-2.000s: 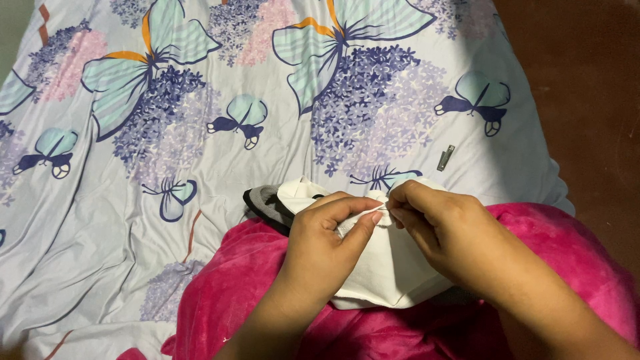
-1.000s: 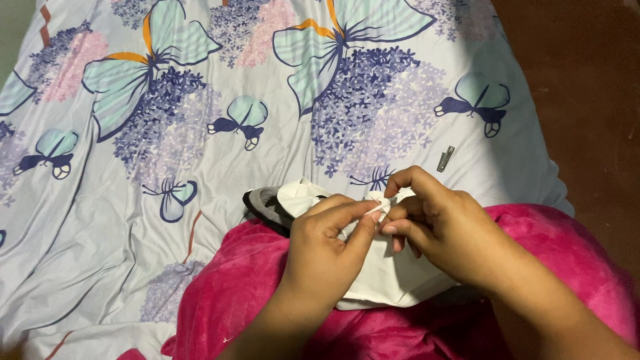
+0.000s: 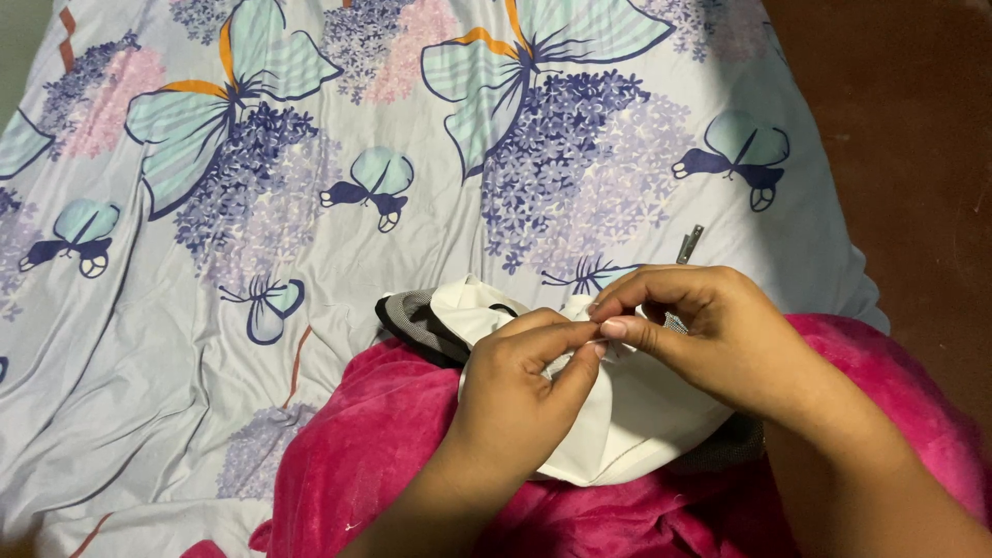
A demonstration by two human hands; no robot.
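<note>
A white cloth item (image 3: 643,418) with grey mesh and black-edged parts lies across my lap. Above it, my left hand (image 3: 527,380) pinches a small bit of white material between thumb and index finger; whether this is cloth or thread is too small to tell. My right hand (image 3: 690,333) meets it from the right, thumb and fingertips closed together at the same spot, almost touching the left fingertips. What exactly the right fingertips grip is partly hidden. Just beyond the right hand, a small metal nail clipper (image 3: 688,245) rests on the bed sheet.
A bed sheet (image 3: 418,256) printed with butterflies and flowers spreads in front of me, wrinkled at the left. Pink plush fabric (image 3: 372,442) covers my lap. Beyond the bed's right edge is a brown floor (image 3: 914,155).
My right hand's fingers have shifted, from raised and apart a second ago to drawn together near the left fingertips. The left hand keeps its pinch in about the same place.
</note>
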